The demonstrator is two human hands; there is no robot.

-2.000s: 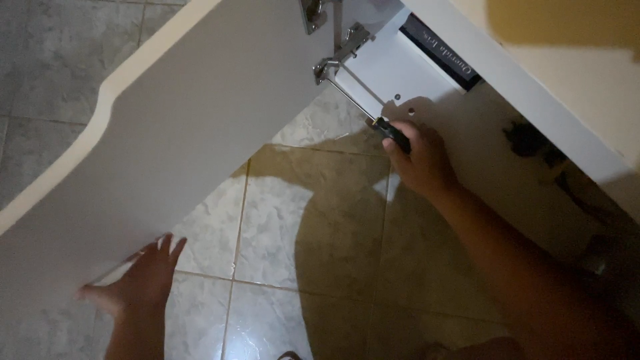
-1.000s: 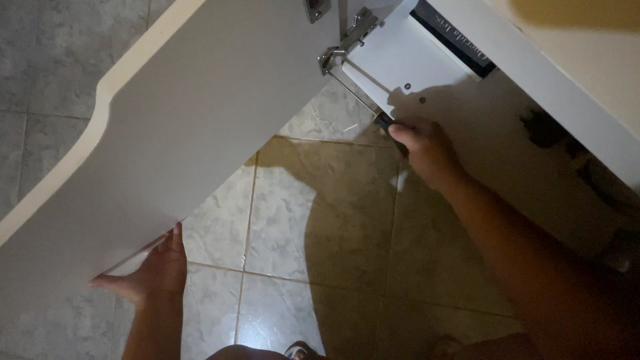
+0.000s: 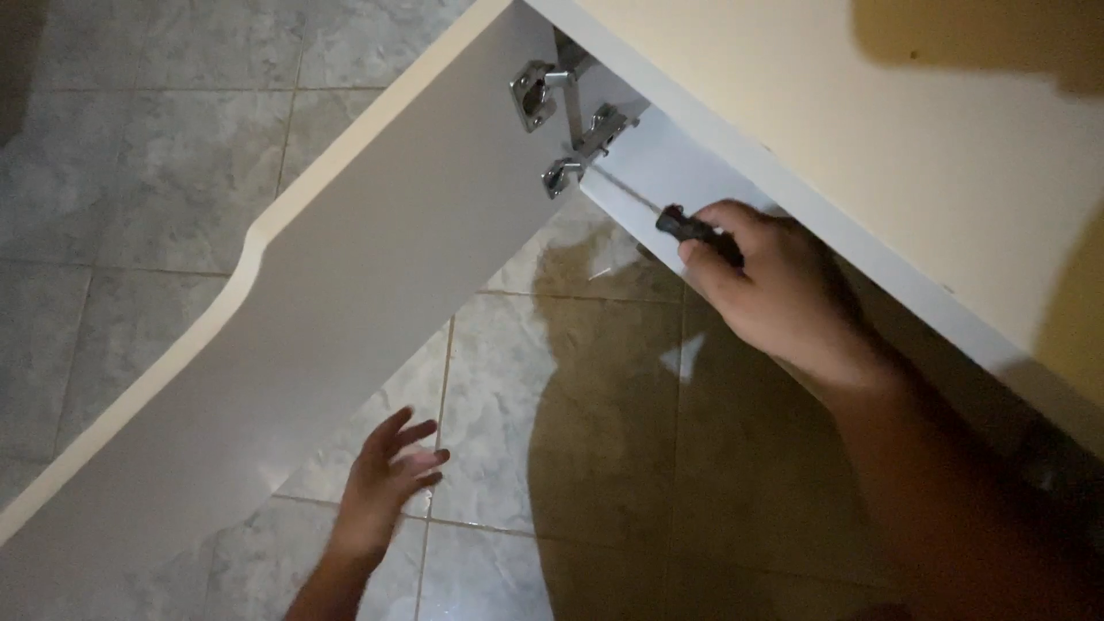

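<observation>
My right hand (image 3: 768, 285) is closed around the black handle of a screwdriver (image 3: 690, 231), whose thin shaft points up and left at the metal cabinet hinges. The lower hinge cup (image 3: 561, 177) and the upper hinge cup (image 3: 533, 95) sit on the inner face of a white cabinet door (image 3: 345, 285). A hinge arm (image 3: 604, 129) reaches from there to the cabinet's inner side. Whether the screwdriver's tip touches a screw is too blurred to tell. My left hand (image 3: 388, 474) holds nothing; its fingers are spread above the floor, off the door's lower edge.
The white cabinet top (image 3: 862, 138) and its front edge run diagonally above my right hand. A white inner panel (image 3: 690, 164) lies below that edge. Under everything is a tiled floor (image 3: 492, 414) with shadows across it.
My left hand has let go of the door's lower edge and moved right, away from it. My right hand still holds the screwdriver near the hinges. The view has shifted.
</observation>
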